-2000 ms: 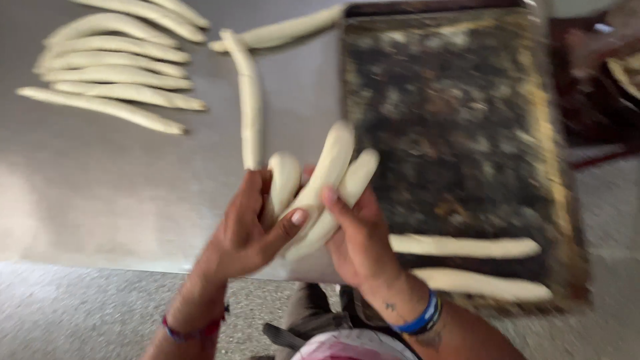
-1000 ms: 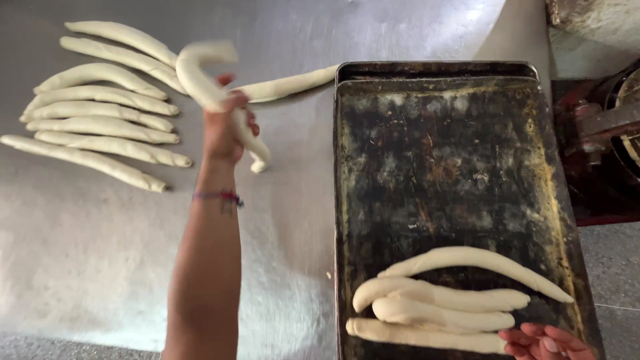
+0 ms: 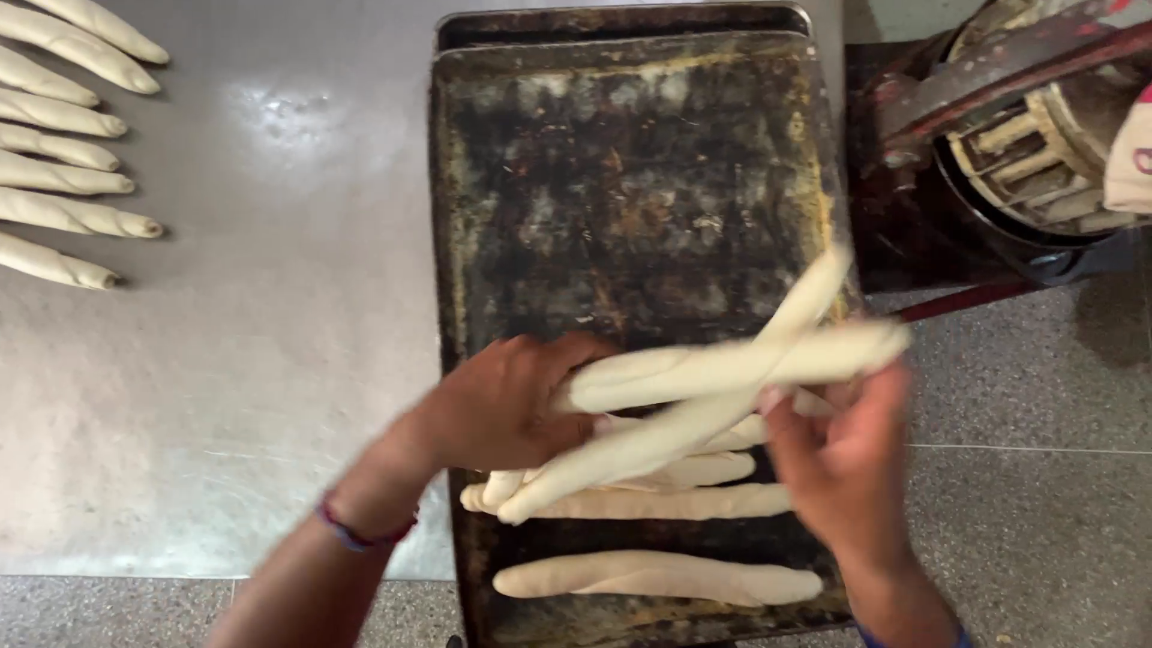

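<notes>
Two crossed dough strips are between my hands over the lower half of a dark baking tray (image 3: 621, 180). My left hand (image 3: 513, 405) grips the left end of the upper dough strip (image 3: 675, 373). At its right part, my right hand (image 3: 841, 441) has thumb and fingers closed round the strips, the second dough strip (image 3: 621, 445) slanting beneath the first. Under them lie several more strips, partly hidden, among them a straight dough strip (image 3: 648, 502). A separate dough strip (image 3: 657, 578) lies near the tray's bottom edge.
Several dough strips (image 3: 72, 211) lie side by side on the metal table (image 3: 270, 360) at the far left. Another tray's rim shows behind the top edge. To the right stands a machine with a slatted round part (image 3: 1026, 153), above a speckled floor (image 3: 1017, 540).
My left hand has come from the table at upper left to the tray. My right hand, open near the lower strips a second ago, now holds dough. One strip lies apart at the bottom.
</notes>
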